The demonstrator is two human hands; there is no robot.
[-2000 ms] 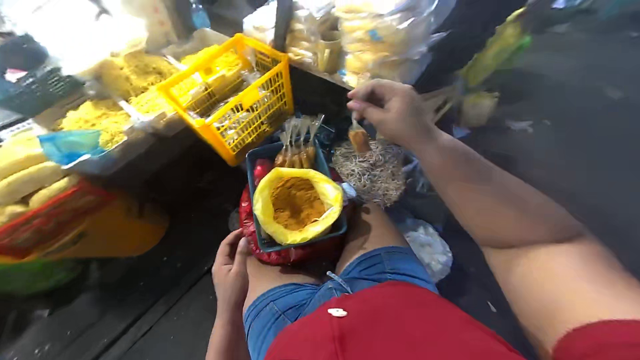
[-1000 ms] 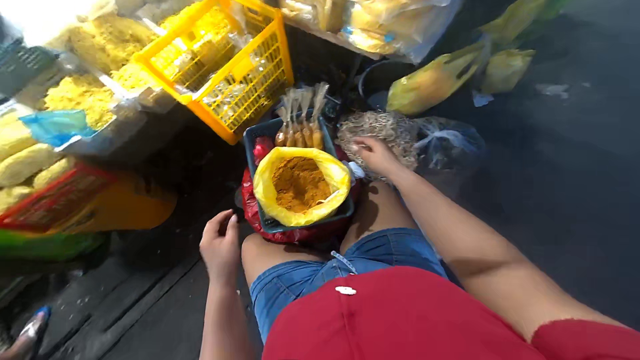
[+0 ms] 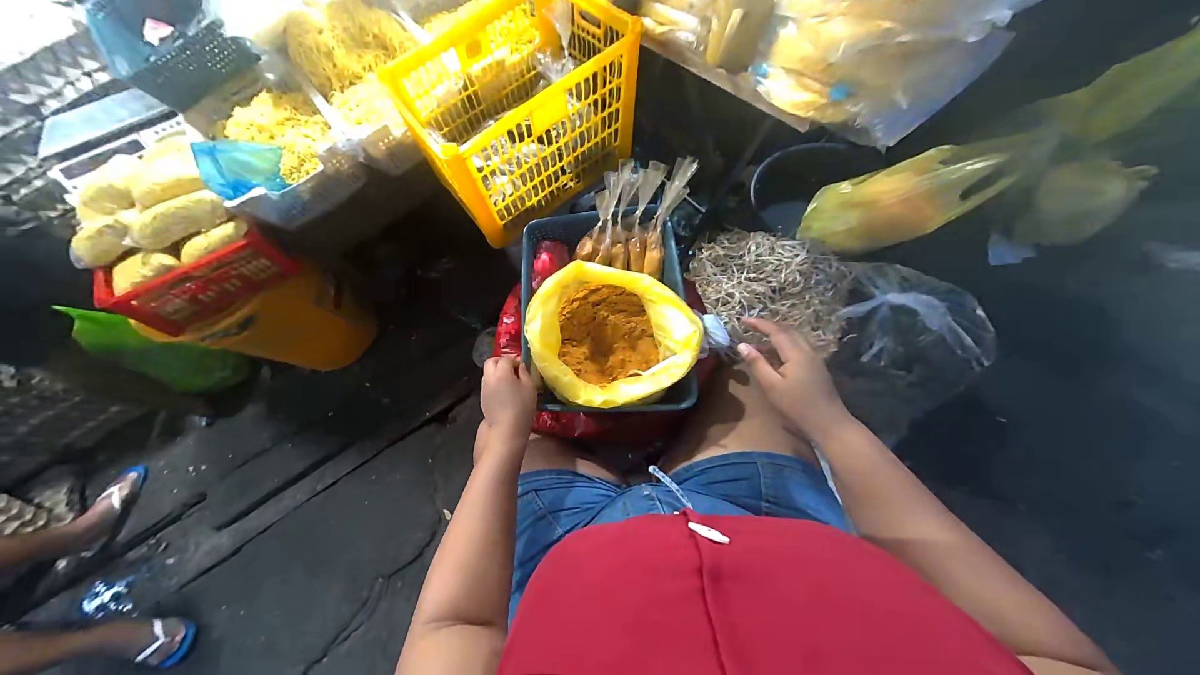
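A yellow plastic bag of orange-brown powder point(image 3: 607, 336) stands rolled open in a dark blue-green basket point(image 3: 677, 397) over my lap. Behind it in the basket stand several tied clear bags of brown powder point(image 3: 637, 248), with a small red bundle point(image 3: 549, 260) beside them. My left hand point(image 3: 509, 394) is closed at the basket's left edge; whether it grips the rim is unclear. Just right of the basket, my right hand point(image 3: 787, 370) has its fingers apart, near a small whitish plastic piece point(image 3: 716, 333) and a pile of pale, thin strands point(image 3: 764, 281).
A yellow crate point(image 3: 553, 117) holds small bags ahead. Trays of yellow noodles point(image 3: 281, 131) and a red crate point(image 3: 192, 286) stand left. Yellow plastic bags point(image 3: 891, 202) and a clear bag point(image 3: 923, 323) lie right. Another person's sandalled feet point(image 3: 169, 642) are at lower left.
The small bag of brown powder that my right hand held up two seconds ago is out of that hand. My right hand has come down beside the basket. My left hand has moved to the basket's edge.
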